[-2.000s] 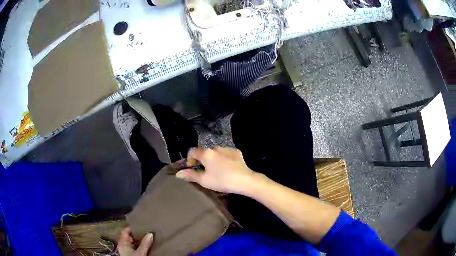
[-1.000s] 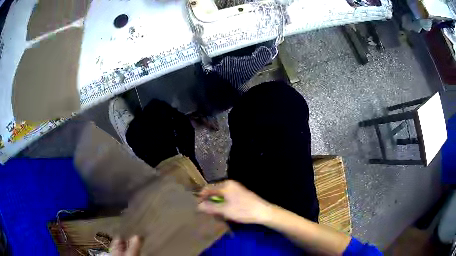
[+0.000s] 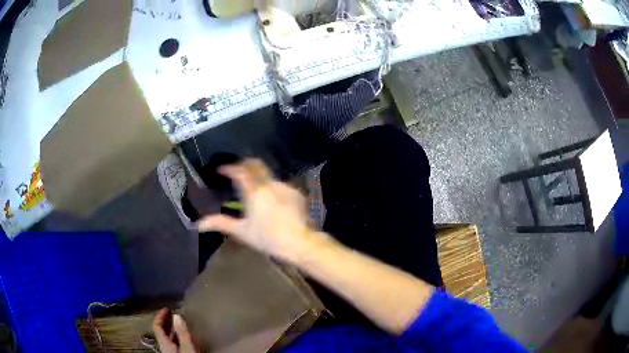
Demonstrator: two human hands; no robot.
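Observation:
A brown fabric panel lies on my lap, with more fabric edges showing under its right side. My left hand, partly cut off by the bottom edge, holds the panel's lower left corner. My right hand is raised above the panel's top edge, blurred, with thumb and forefinger spread. A small yellow-green tool, probably thread snips, shows in it, mostly hidden.
Brown cut pieces lie on the left of the white machine table, one overhanging its front edge. A blue crate stands at left, a wooden bench beneath me. A white-topped stool stands at right.
A second ago my left hand held a panel over others spread to the left; now one panel lies on my lap. My right hand has moved up and left, its fingers spread.

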